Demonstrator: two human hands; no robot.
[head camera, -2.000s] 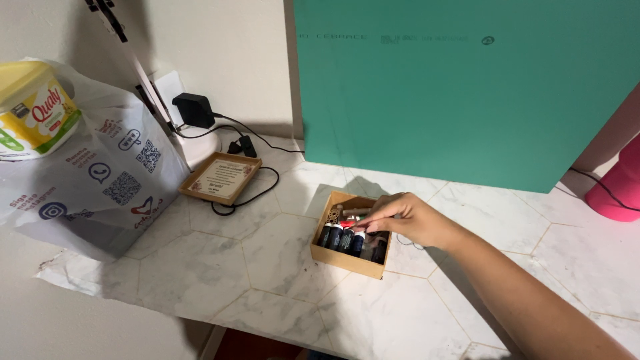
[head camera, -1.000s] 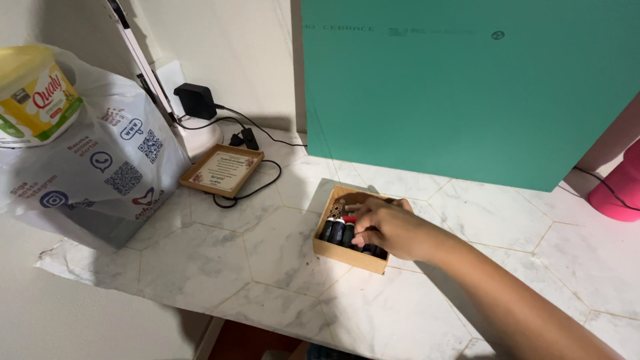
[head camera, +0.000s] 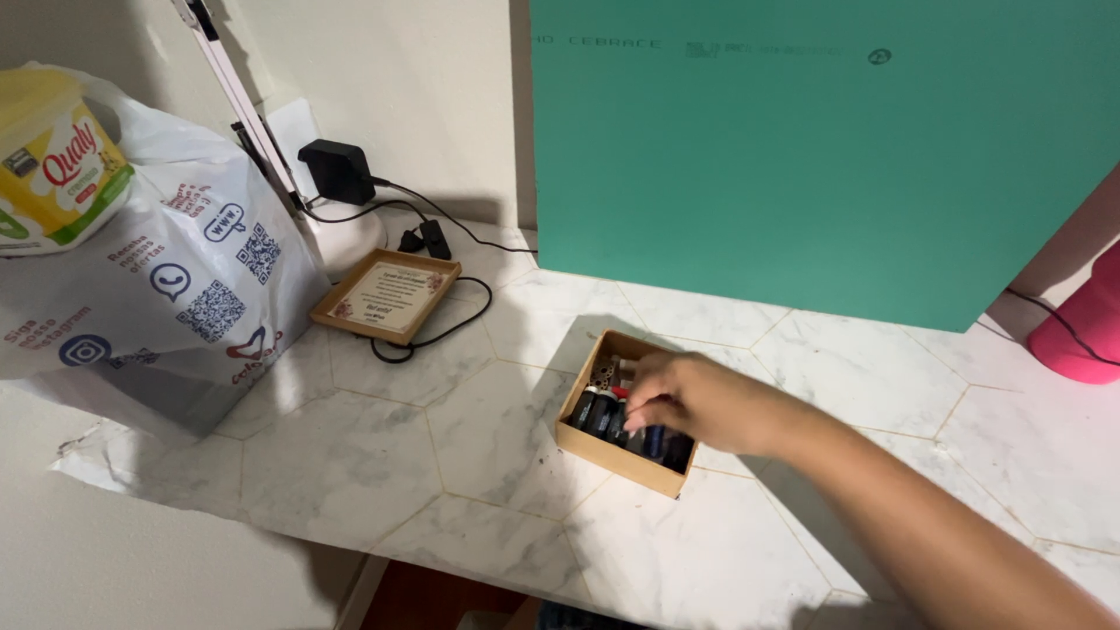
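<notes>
My right hand (head camera: 687, 398) reaches in from the right over a small open cardboard box (head camera: 617, 456) on the marble-patterned counter. Its fingers are curled down among several small dark bottles (head camera: 602, 414) standing side by side in the box; whether they grip one cannot be told. A red item (head camera: 619, 392) and a patterned brown piece (head camera: 604, 373) lie at the back of the box, partly hidden by the hand. The box's lid (head camera: 385, 296), with a printed card inside, rests to the left on a black cable. My left hand is out of view.
A plastic bag (head camera: 175, 289) with a margarine tub (head camera: 61, 162) stands at the left. Behind the lid are a white lamp stand (head camera: 249, 109), a black power adapter (head camera: 338, 171) and cables. A large green board (head camera: 787, 175) leans at the back, a pink bottle (head camera: 1085, 324) at the right.
Two seconds ago my right hand held a small red item above the box. The hand is now lower, with its fingers down at the bottles, and a red item shows in the box.
</notes>
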